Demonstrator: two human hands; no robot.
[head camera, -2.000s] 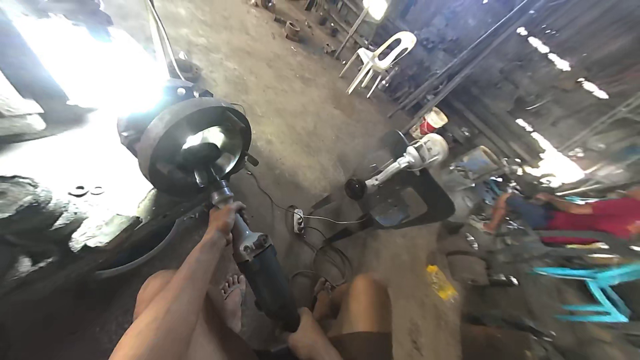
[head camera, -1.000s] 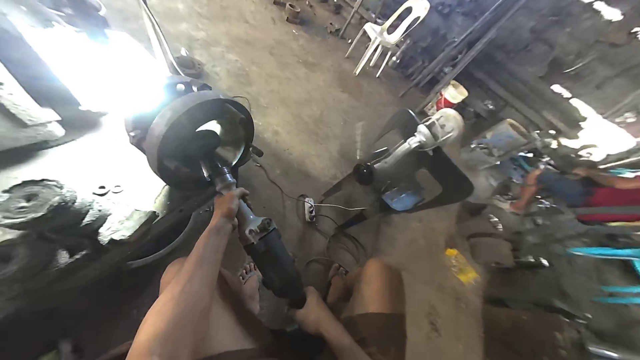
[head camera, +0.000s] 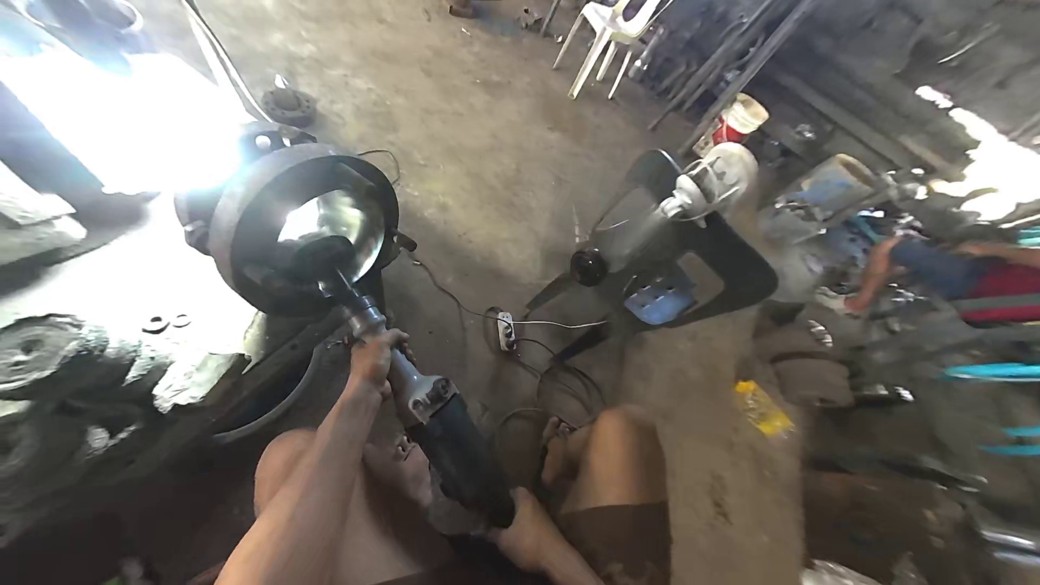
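Observation:
A long power grinder, probably a die grinder (head camera: 455, 455), slants across the lower middle with a dark body and a metal neck. My left hand (head camera: 376, 361) is closed around its neck. At the rear end of the dark body, my right hand (head camera: 524, 528) grips it. The tool's front end reaches inside a round metal bowl-like workpiece (head camera: 333, 231) with a shiny inner wall, held in a thick dark ring (head camera: 244, 244). The tip inside is dark and hard to make out.
An electric fan (head camera: 691, 195) stands to the right, near a power strip (head camera: 505, 331) with cords on the floor. Beyond are a white plastic chair (head camera: 621, 24) and buckets (head camera: 743, 114). Another person (head camera: 942, 268) is at the far right. Metal parts lie along the left bench (head camera: 154, 268).
Both hands keep hold of the grinder, its front end still inside the round workpiece. The fan's head has turned somewhat. The view has shifted slightly.

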